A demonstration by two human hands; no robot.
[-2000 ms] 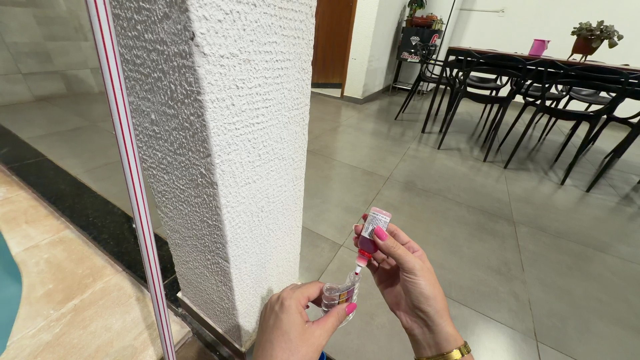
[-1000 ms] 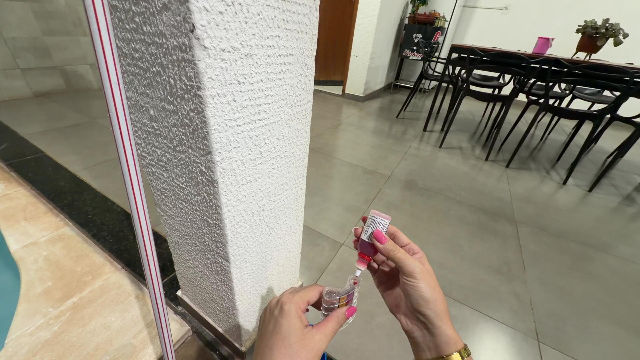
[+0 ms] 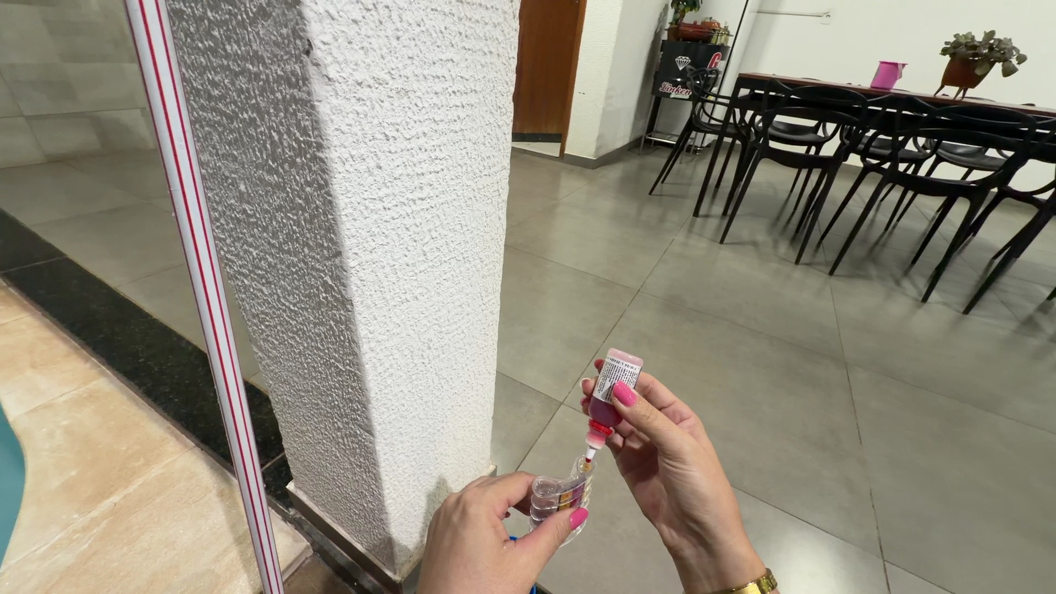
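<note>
My left hand (image 3: 495,528), low in the middle of the head view, holds a clear plastic test vial block (image 3: 557,503) between thumb and fingers; coloured strips show on it. To its right my right hand (image 3: 660,445) grips a small dropper bottle (image 3: 615,388) of red liquid, tilted with its nozzle down. The bottle bears a printed label. Its white tip is right at the top of one tube of the block; whether they touch, I cannot tell. A gold-coloured wristband is on my right wrist.
A white textured pillar (image 3: 412,247) stands close on the left, with a striped pole (image 3: 206,297) before it. A pool edge with stone paving (image 3: 107,462) lies lower left. Black chairs (image 3: 808,157) surround a long table (image 3: 932,97) at the back right.
</note>
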